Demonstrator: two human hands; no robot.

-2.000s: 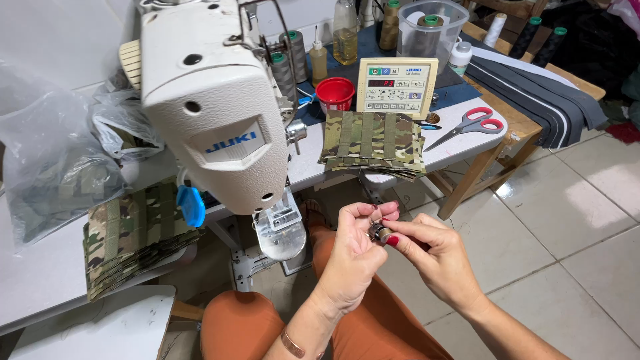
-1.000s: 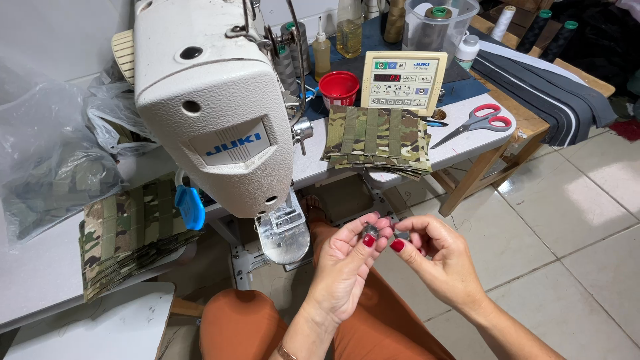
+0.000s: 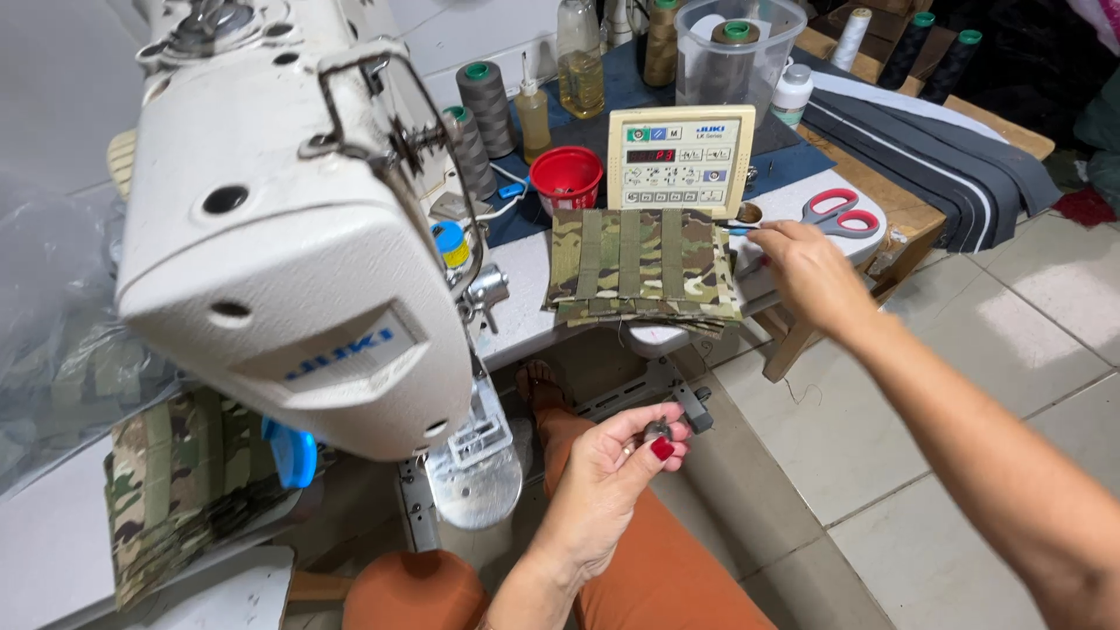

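Between the thumb and fingers of my left hand (image 3: 617,464) is a small metal part (image 3: 656,430), which looks like a bobbin case; it is held to the right of the machine's metal work arm (image 3: 477,490). My right hand (image 3: 809,276) reaches to the table edge, its fingertips at a thin blue-handled tool (image 3: 739,229); whether they grip it cannot be told. Just left of that hand lies a stack of camouflage fabric pieces with sewn webbing strips (image 3: 643,262). The white Juki sewing machine head (image 3: 297,289) fills the left side.
Behind the stack stand a control panel (image 3: 744,157) and a red bowl (image 3: 566,179). Red-handled scissors (image 3: 840,214) lie beyond my right hand. Thread cones (image 3: 486,109), oil bottles (image 3: 581,66) and a plastic tub (image 3: 739,52) stand farther back. More camouflage pieces (image 3: 175,490) lie at left.
My right hand has left my left hand and moved up and forward to the table beside the fabric stack. The left hand still holds the small metal part.
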